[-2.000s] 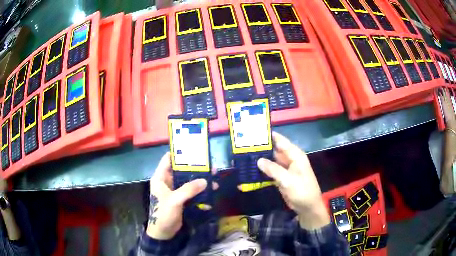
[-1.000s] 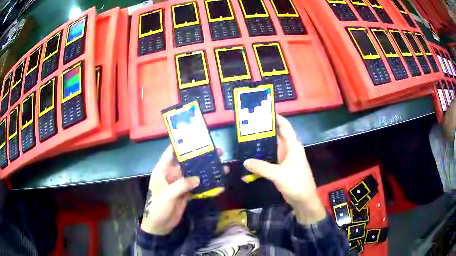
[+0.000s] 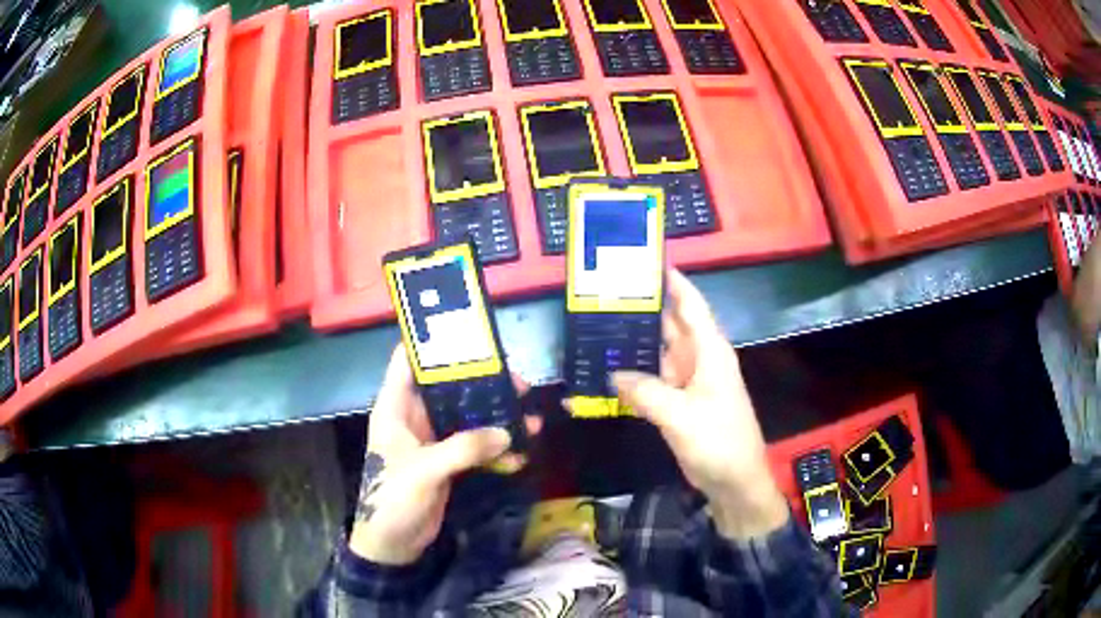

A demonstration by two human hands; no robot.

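My left hand holds a keypad phone, tilted a little to the left, with my thumb on its lower keys. My right hand holds another keypad phone upright, with my thumb at its lower keys. Both phones have a black body and a yellow frame, and both screens are lit white with dark blue blocks. They are above the lap, and their tops overlap the near edge of the middle foam tray. That tray holds two rows of dark-screened phones, with an empty pocket at each end of the near row.
A left foam tray holds phones, two with lit coloured screens. Right foam trays are stacked with phones. The green bench has a metal edge. A red tray low at right holds jumbled phones. Part of another person's arm shows at the right edge.
The blue blocks on both screens have changed and cover more area than at first. The left phone has tilted to the left. The right phone has moved up slightly, and its thumb has shifted on the keys.
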